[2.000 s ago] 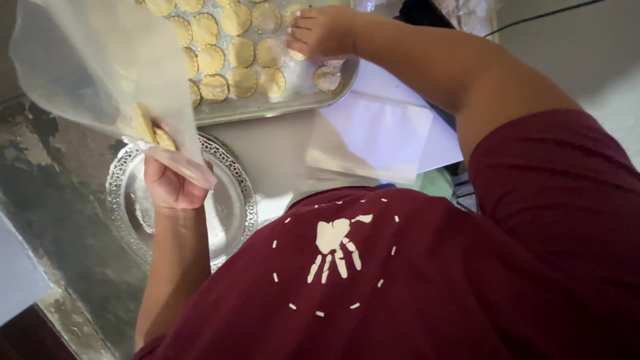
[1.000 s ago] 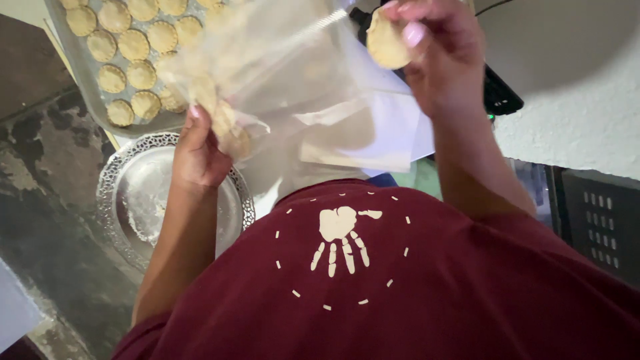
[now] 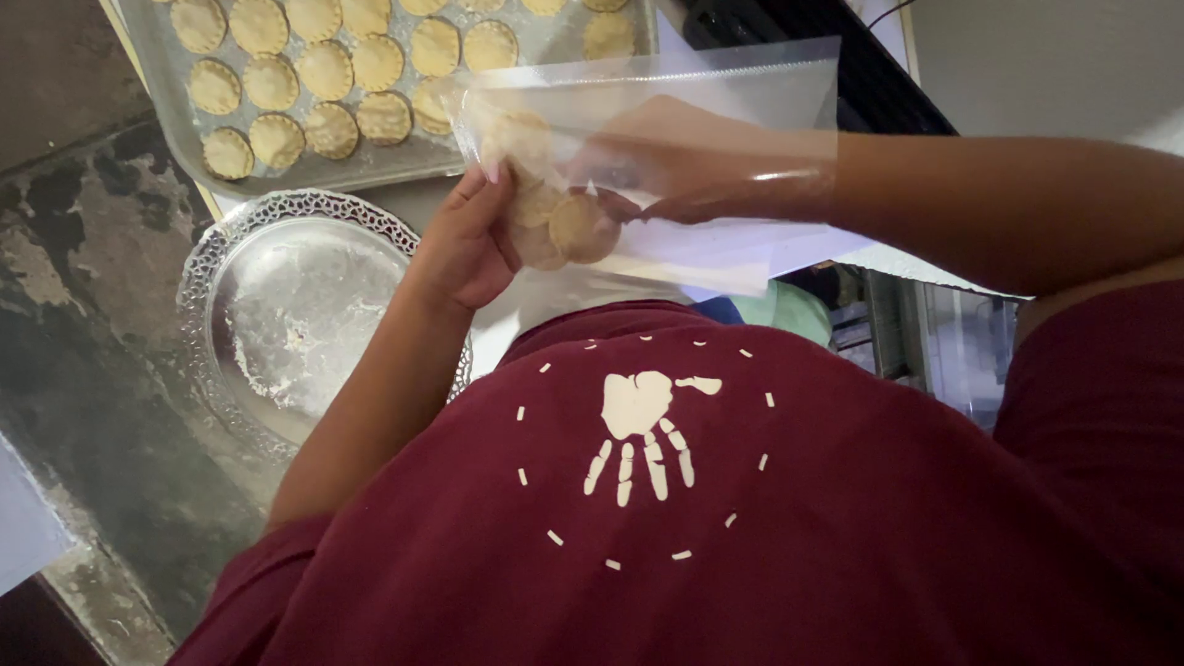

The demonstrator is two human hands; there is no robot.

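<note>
A clear plastic bag lies sideways across the middle of the view, with several round pastries near its left end. My left hand grips that end from outside, its thumb up against the plastic. Inside the bag is my right hand, seen through the film. Its fingertips are on a round filled pastry beside the others. More round pastries with crimped edges sit in rows on a floured metal tray above my left hand.
A round silver platter with a pierced lacy rim, dusted with flour, lies left of my left forearm. At the upper right is a black object, its kind unclear. A pale green item shows past the bag's lower edge.
My right hand reached to the tray, then held a pastry up outside the bag; now it is inside the bag with a pastry. My left hand has kept its hold on the bag.
</note>
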